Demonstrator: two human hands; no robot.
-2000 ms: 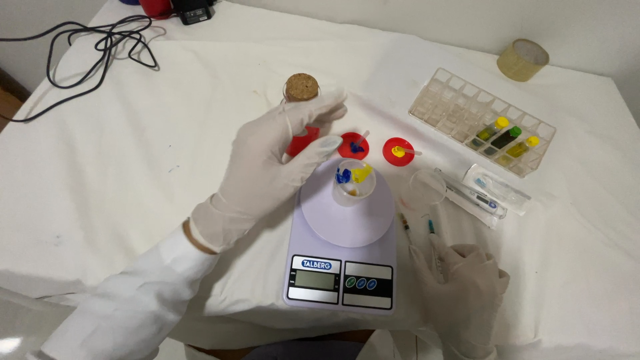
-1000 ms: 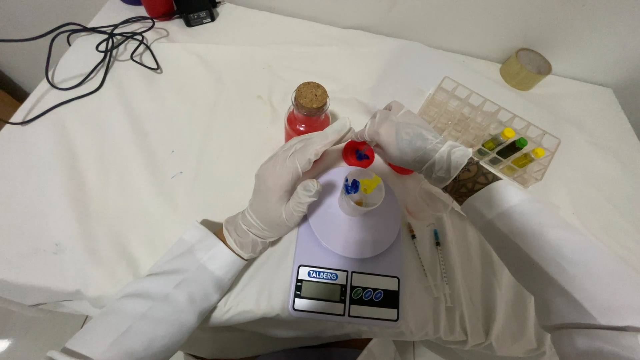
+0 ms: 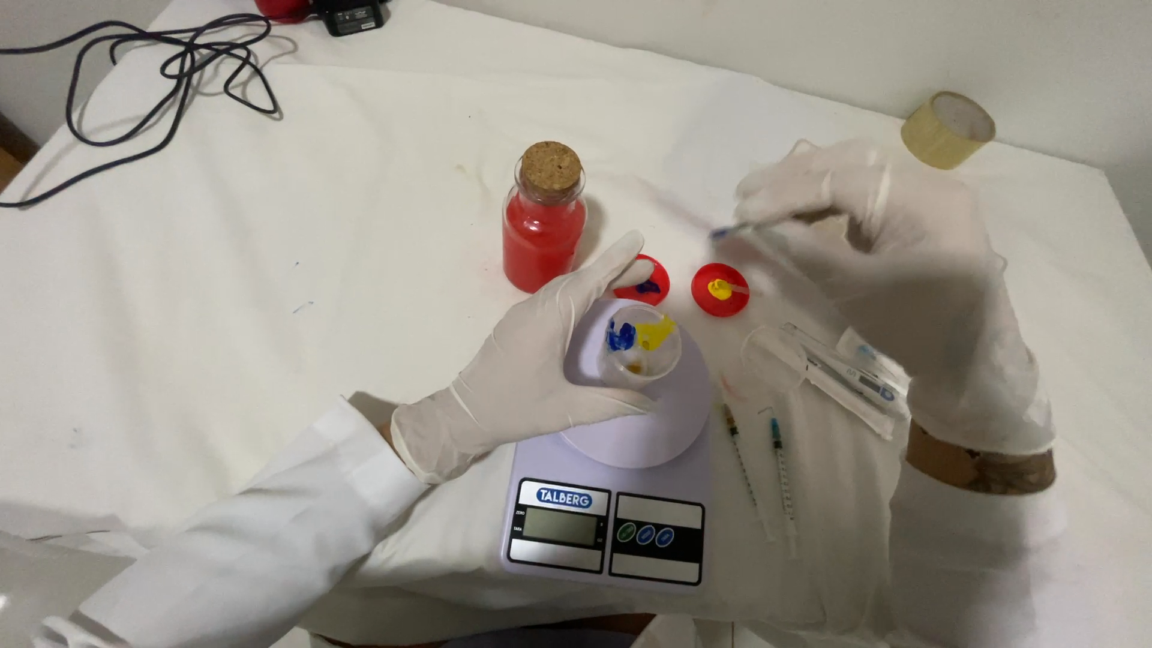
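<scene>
My left hand [image 3: 540,360], white-gloved, curves around a clear plastic cup [image 3: 641,360] on the round plate of a lilac Talberg kitchen scale [image 3: 639,445]; whether it touches the cup is unclear. Blue and yellow paint smears the cup's inside. My right hand [image 3: 873,234], gloved and blurred, is raised at the right, its fingers closed on a thin stick with a blue tip [image 3: 723,233]. Behind the scale lies a red lid with dark blue paint [image 3: 657,281], partly behind my left fingers. Beside it is a red lid with yellow paint [image 3: 720,301] and a small stick.
A corked glass bottle of red liquid [image 3: 543,234] stands behind my left hand. Right of the scale lie two syringes [image 3: 743,468], a clear round dish [image 3: 776,355] and a packaged digital thermometer [image 3: 846,378]. A tape roll [image 3: 948,130] and a black cable [image 3: 180,81] are farther back.
My right hand has moved right from the blue-paint lid, now with the blue-tipped stick raised. My left hand has come down around the cup. Two seconds ago my right hand was by the syringes.
</scene>
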